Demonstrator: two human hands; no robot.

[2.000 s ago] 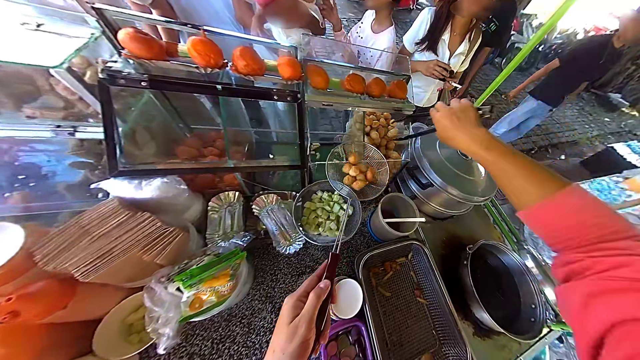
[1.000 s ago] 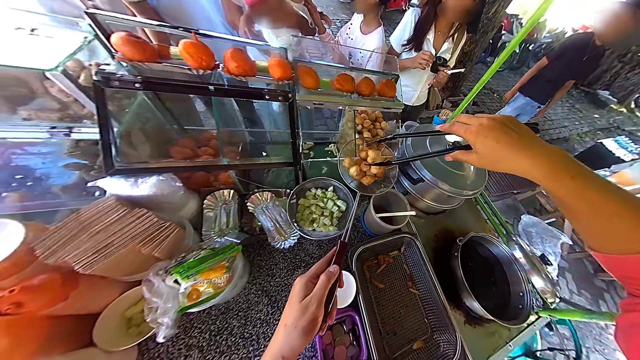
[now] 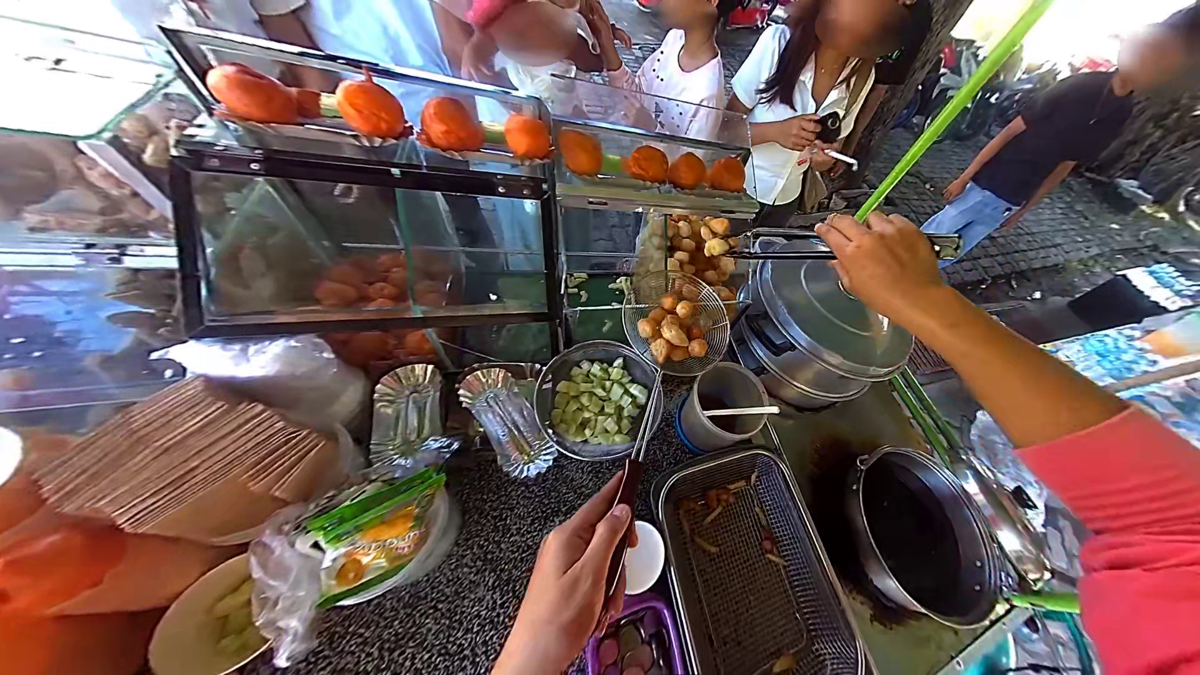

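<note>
My left hand [image 3: 574, 572] is closed on the dark wooden handle of a wire-mesh skimmer [image 3: 639, 342]. Several browned balls [image 3: 677, 323] lie in the skimmer, beside a bowl of diced pale green vegetable [image 3: 600, 398]. My right hand [image 3: 881, 258] holds metal tongs [image 3: 783, 246] above a lidded metal pot [image 3: 839, 314]. At the tongs' tips is a browned piece [image 3: 718, 246], against a pile of similar balls [image 3: 689, 253] in the glass case; whether the tips pinch it I cannot tell.
A mesh-lined tray [image 3: 750, 562] and a pan of dark liquid [image 3: 923, 534] stand at the right. Foil trays [image 3: 410, 412], paper bags [image 3: 178, 459] and a plastic packet [image 3: 380, 539] are at the left. Orange coated balls [image 3: 452, 124] line the glass case [image 3: 366, 323]; people stand beyond it.
The tongs, over the skimmer a second ago, have moved up to the pile in the glass case. Fewer balls show in the skimmer than a second ago. My left hand still holds its handle.
</note>
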